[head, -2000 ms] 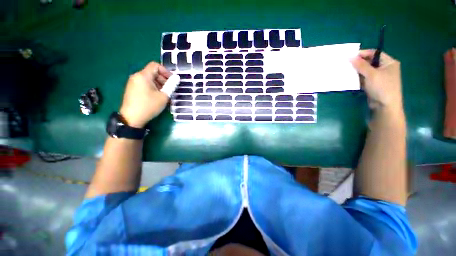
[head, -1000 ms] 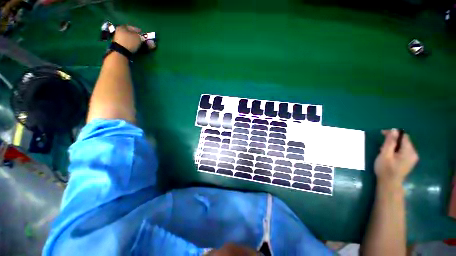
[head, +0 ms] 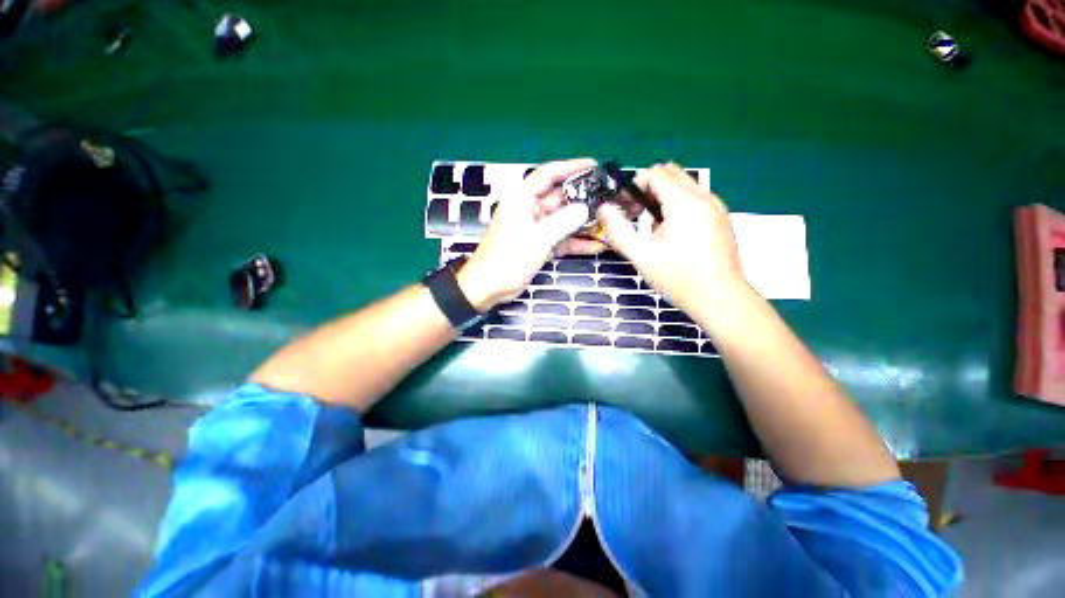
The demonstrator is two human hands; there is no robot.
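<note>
My left hand [head: 521, 237] holds a small silver and black assembly [head: 587, 187] above the sheets. My right hand [head: 681, 234] is at the assembly's right side, with the dark tweezers [head: 641, 201] between its fingers; the tips are hard to make out. The sticker sheet [head: 580, 306] with rows of black curved-top strips lies under my hands. The far sheet with black L-shaped stickers [head: 475, 180] is partly hidden by my hands. A blank white backing sheet [head: 773, 255] lies at the right.
A small assembly [head: 252, 280] lies left of the sheets. Two others lie at the far left [head: 232, 34] and far right [head: 944, 47] of the green mat. A dark round object [head: 91, 210] with cables stands at the left edge. A pink foam tray [head: 1038, 301] sits at the right edge.
My left hand has come back from the far left and now holds an assembly over the sheets. My right hand has moved left to meet it. The camera view has shifted.
</note>
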